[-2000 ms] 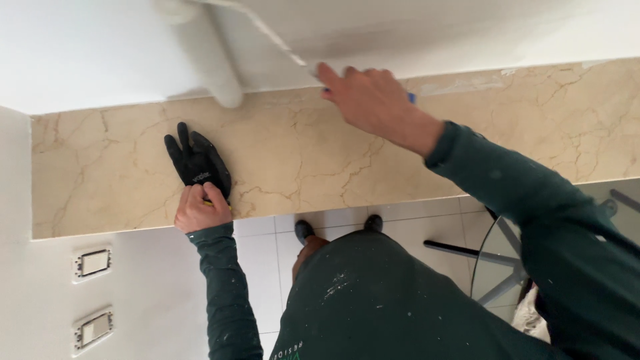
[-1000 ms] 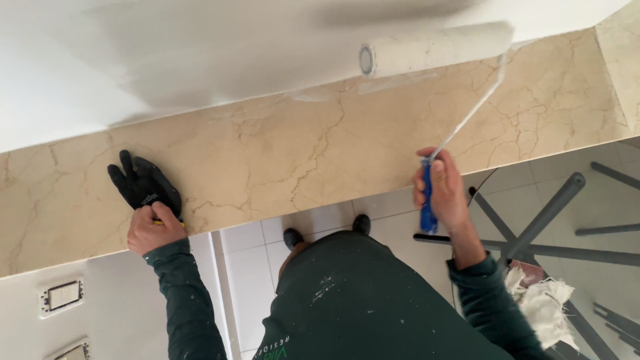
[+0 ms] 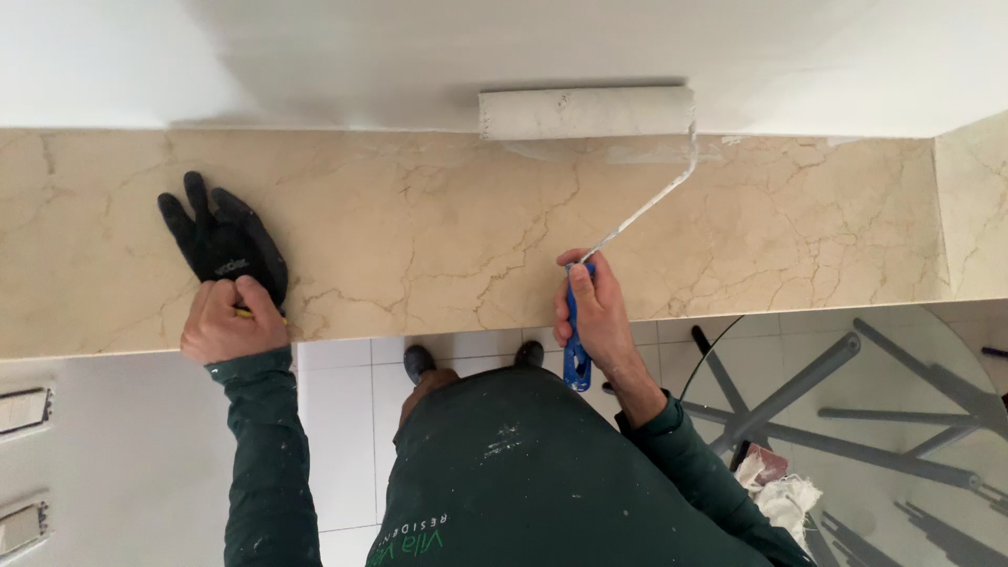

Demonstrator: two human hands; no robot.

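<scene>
My right hand (image 3: 594,311) grips the blue plastic handle (image 3: 576,346) of a paint roller, whose white wire frame bends up to the right. The white roller sleeve (image 3: 587,113) lies against the white wall, by the back edge of a beige marble ledge (image 3: 441,236). On the left part of that ledge, my left hand (image 3: 235,319) is closed on the cuff of a black work glove (image 3: 228,240). A bit of yellow shows at the cuff. The glove's fingers point away from me.
Below right stands a round glass table (image 3: 858,378) with grey metal legs; a white rag (image 3: 787,500) and a reddish-brown block (image 3: 765,463) are by it. Two wall switches (image 3: 24,409) are at the lower left. The ledge meets a marble side piece (image 3: 972,205) at right. Whitish smears mark the ledge's back edge.
The roller, upright at the left by the glove two seconds ago, now lies level farther right along the wall. My left hand stays on the glove. The view has shifted and turned.
</scene>
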